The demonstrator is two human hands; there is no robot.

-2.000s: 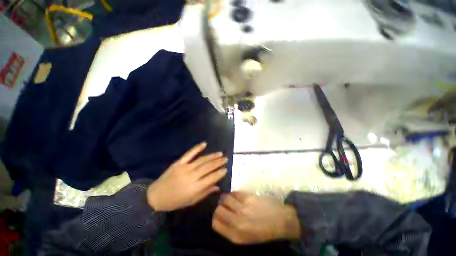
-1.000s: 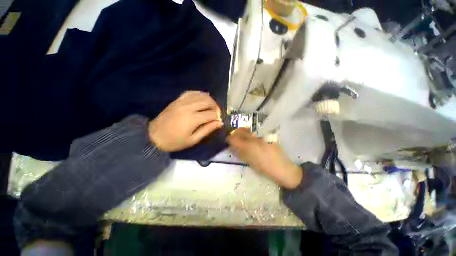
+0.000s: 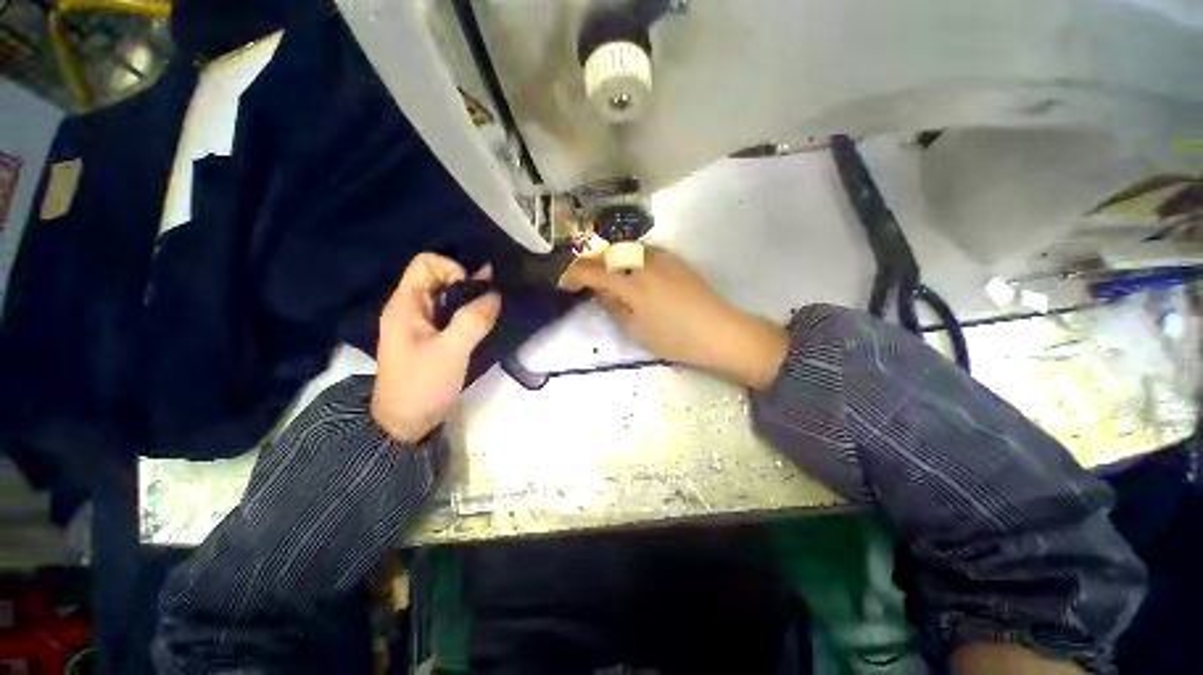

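Observation:
The navy garment piece (image 3: 330, 198) lies bunched on the table left of the needle area (image 3: 581, 243). My left hand (image 3: 435, 336) pinches a fold of the navy cloth between thumb and fingers, left of the needle. My right hand (image 3: 660, 310) is at the presser foot area, its fingertips on the garment edge (image 3: 534, 306); the fingertips are partly hidden beside the small cream knob (image 3: 625, 257). The white sewing machine head (image 3: 818, 66) stands above, with a larger cream knob (image 3: 619, 82).
Black shears (image 3: 887, 237) lie on the bed right of the needle. A tan label (image 3: 60, 189) is on navy cloth at far left. The worn table front edge (image 3: 633, 517) runs below my hands. A blue stick (image 3: 1141, 282) and whitish scraps lie at right.
Since the last frame, my left hand has moved left from the needle and now grips a fold of cloth. My right hand has stayed near the foot. The view has shifted, showing the shears more fully.

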